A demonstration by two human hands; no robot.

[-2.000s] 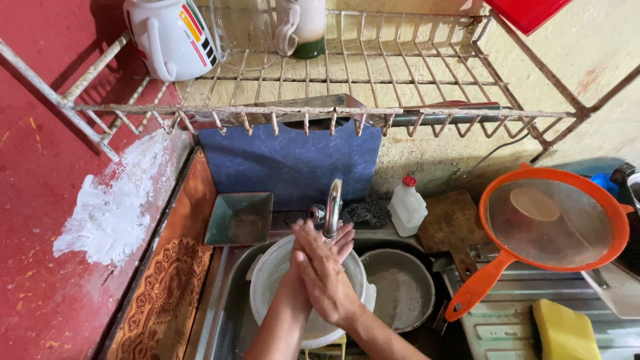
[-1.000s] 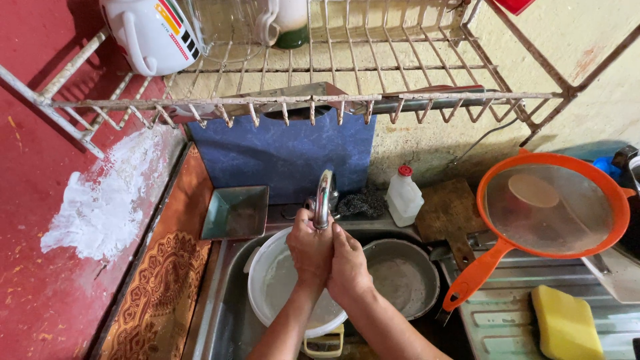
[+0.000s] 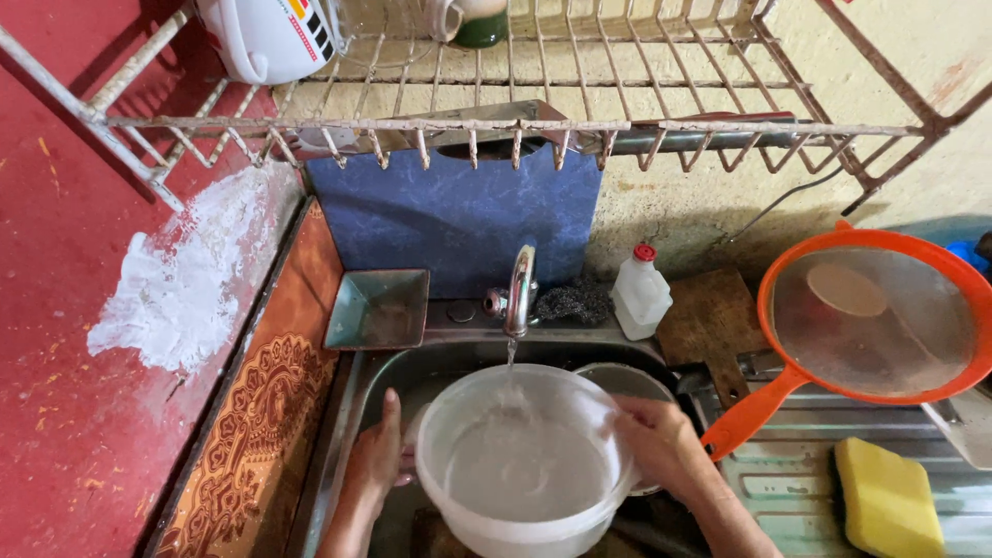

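A translucent white plastic tub (image 3: pixel 527 465) with cloudy water in it is held over the sink basin, under the chrome faucet (image 3: pixel 521 291), from which water runs into it. My right hand (image 3: pixel 659 442) grips the tub's right side near the rim. My left hand (image 3: pixel 376 449) is at the tub's left side, thumb raised, its fingers partly hidden behind the wall. Behind the tub, a round metal pan (image 3: pixel 628 380) rests in the sink, mostly covered.
An orange strainer (image 3: pixel 783 372) and a yellow sponge (image 3: pixel 891 496) lie on the drainboard at right. Behind the sink stand a square dish (image 3: pixel 377 310), a scouring pad (image 3: pixel 575 301) and a red-capped bottle (image 3: pixel 642 298). A rusty wire rack (image 3: pixel 465 124) with mugs hangs above; a wooden board (image 3: pixel 709 325) lies right.
My hands were rubbing together, then were at the faucet; now they are at the tub's sides. The tub has come up nearer to me, and water now runs from the faucet.
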